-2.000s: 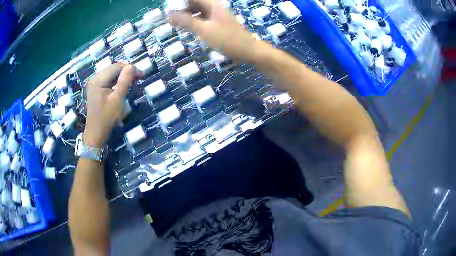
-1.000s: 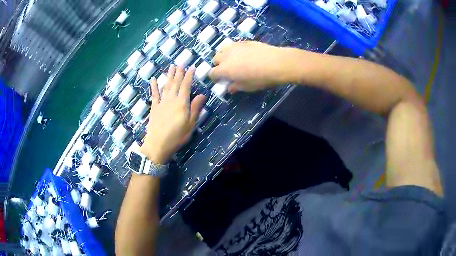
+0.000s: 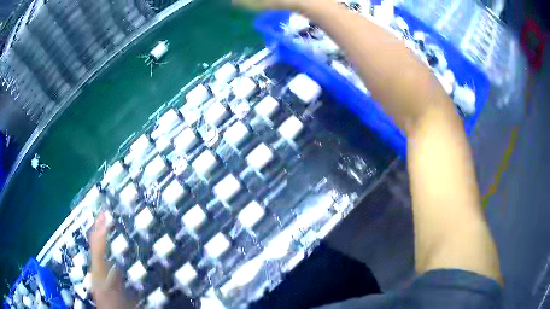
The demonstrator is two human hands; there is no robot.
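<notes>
A clear blister tray [image 3: 301, 226] lies in front of me, with rows of white wired components [image 3: 227, 188] in its pockets. The pockets along its near edge show strong glare. My left hand [image 3: 107, 265] is blurred at the tray's lower left, beside loose white components [image 3: 77, 265]; whether it holds anything is unclear. My right arm reaches over the right blue bin [image 3: 362, 99]. My right hand [image 3: 256, 3] is cut off by the top edge, above the green belt, and its fingers are hidden.
The green conveyor belt [image 3: 90, 108] curves beyond the tray and carries single white components [image 3: 158, 50]. The left blue bin [image 3: 45, 283] is at the lower left corner. Clear ridged sheets [image 3: 494, 48] stand beyond the right bin. A plain white block [image 3: 304, 88] sits at the tray's upper right.
My right hand has left the tray's components and moved up and away to the top edge. My left hand has moved off the tray's middle to its lower left. The view has shifted.
</notes>
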